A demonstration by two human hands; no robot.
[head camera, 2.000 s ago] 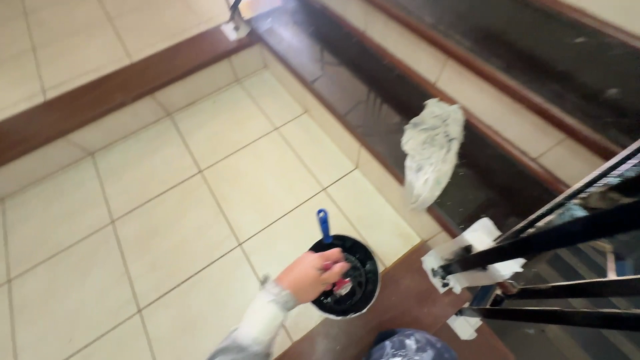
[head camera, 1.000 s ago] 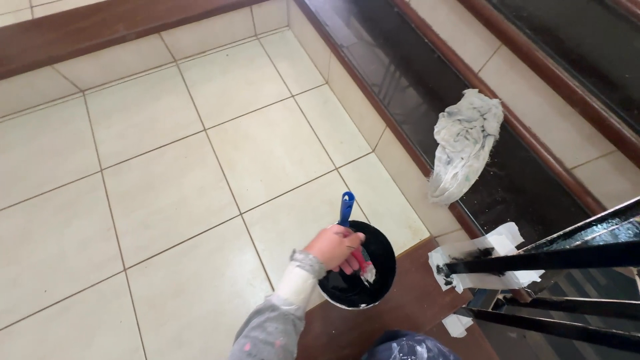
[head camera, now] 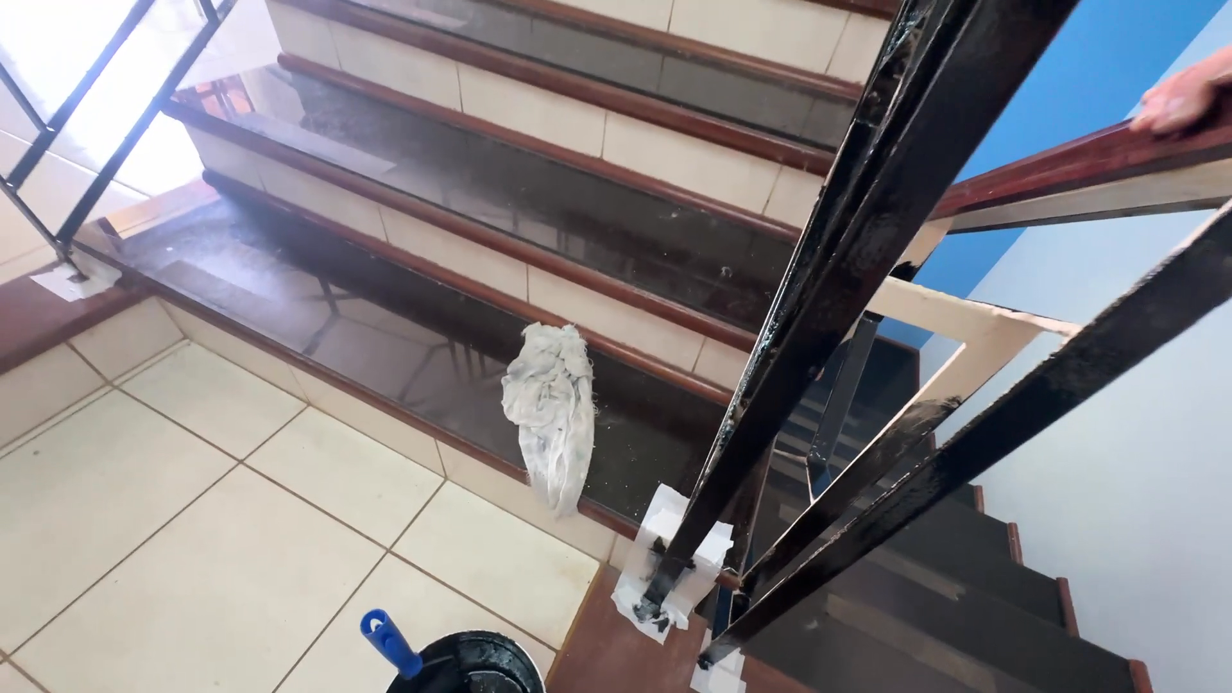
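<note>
At the upper right edge, my right hand [head camera: 1184,96] rests over the dark red wooden handrail [head camera: 1068,173], its fingers curled on it and the rest cut off. My left hand is out of view. A black paint pot [head camera: 476,664] stands at the bottom edge, partly cut off, with a blue handle [head camera: 392,643] sticking up from it. Black-painted metal railing bars [head camera: 818,269] cross the right side; some parts are pale and unpainted [head camera: 948,313]. White masking paper [head camera: 669,568], spotted with black, surrounds a post's foot. A crumpled whitish rag [head camera: 551,414] lies on the dark stair tread.
Dark steps with wooden edges [head camera: 626,337] rise behind the rag. More stairs [head camera: 962,587] descend at the lower right, beyond the railing. Pale floor tiles [head camera: 183,568] fill the lower left. Another railing [head camera: 125,125] stands at the upper left, with masking paper [head camera: 77,277] at its foot.
The hand that held a red-handled brush over the pot has left the view there. A hand now shows on the handrail. The view has swung up and right to the stairs and railing.
</note>
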